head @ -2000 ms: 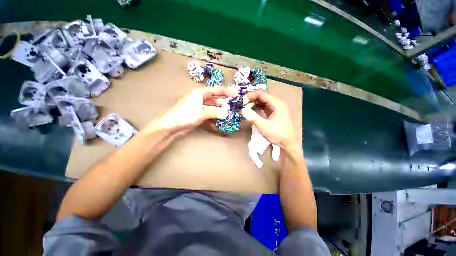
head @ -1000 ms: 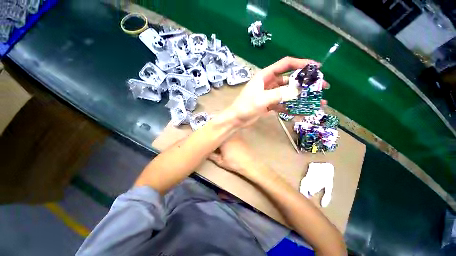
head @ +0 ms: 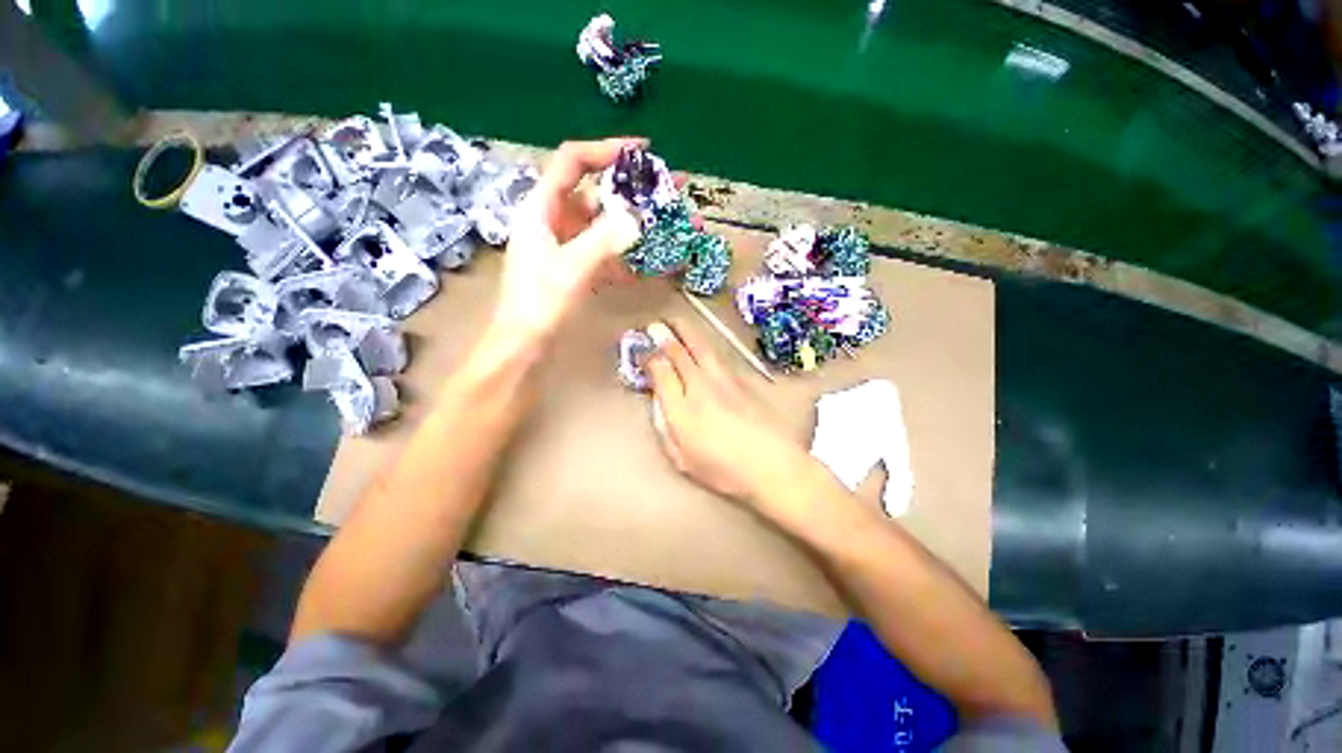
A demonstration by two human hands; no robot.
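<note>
My left hand (head: 556,250) is raised over the back edge of the tan board. It holds a circuit board assembly (head: 648,199) with a dark part, white parts and green speckled boards. My right hand (head: 714,419) is low over the middle of the board, its covered fingertips on a small grey-white housing (head: 636,361), partly hidden by the fingers. More board assemblies with wires (head: 810,309) lie in a cluster to the right. A white glove or cloth (head: 865,439) lies flat at the right of the board.
Many grey-white housings (head: 331,243) are piled at left, with a yellowish ring (head: 168,171) beyond them. A thin stick (head: 727,336) lies on the tan work board (head: 589,493). One assembly (head: 618,59) sits on the green conveyor belt (head: 824,118). A blue item (head: 883,691) is below at right.
The view has swung back from the left. My right hand has come out from under my left forearm with a housing at its fingertips. The lone housing beside the pile is gone. My left hand still holds the assembly.
</note>
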